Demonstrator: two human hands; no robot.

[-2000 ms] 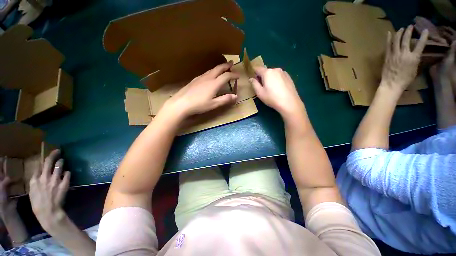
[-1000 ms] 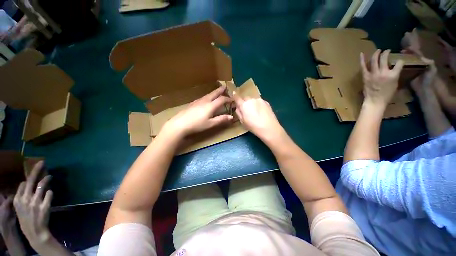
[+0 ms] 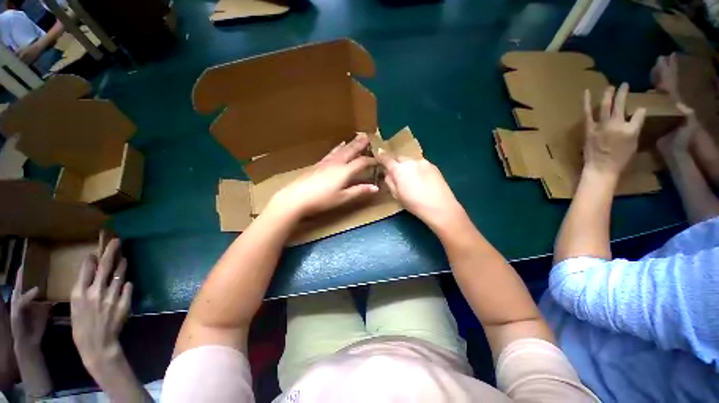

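Observation:
A part-folded cardboard box (image 3: pixel 292 110) lies on the dark green table in front of me, its tall lid raised at the back. Its left side flap (image 3: pixel 235 205) lies flat, sticking out to the left. Its right side flap (image 3: pixel 407 145) sticks up and out to the right. My left hand (image 3: pixel 335 177) is over the tray, fingertips at the right inner corner. My right hand (image 3: pixel 418 185) pinches the cardboard at the same right end. The fingers hide the small flaps there.
At right, a person's hand (image 3: pixel 613 142) works on a box above flat blanks (image 3: pixel 548 98). At left stands an open box (image 3: pixel 98 177), and another person's hands (image 3: pixel 102 303) hold a part-folded box (image 3: pixel 59 268). Cardboard (image 3: pixel 248 9) lies at the far side of the green table (image 3: pixel 449 71).
The raised right-end piece has gone down and my right hand has moved in beside my left fingertips. The lid leans at the back still. The whole view has shifted.

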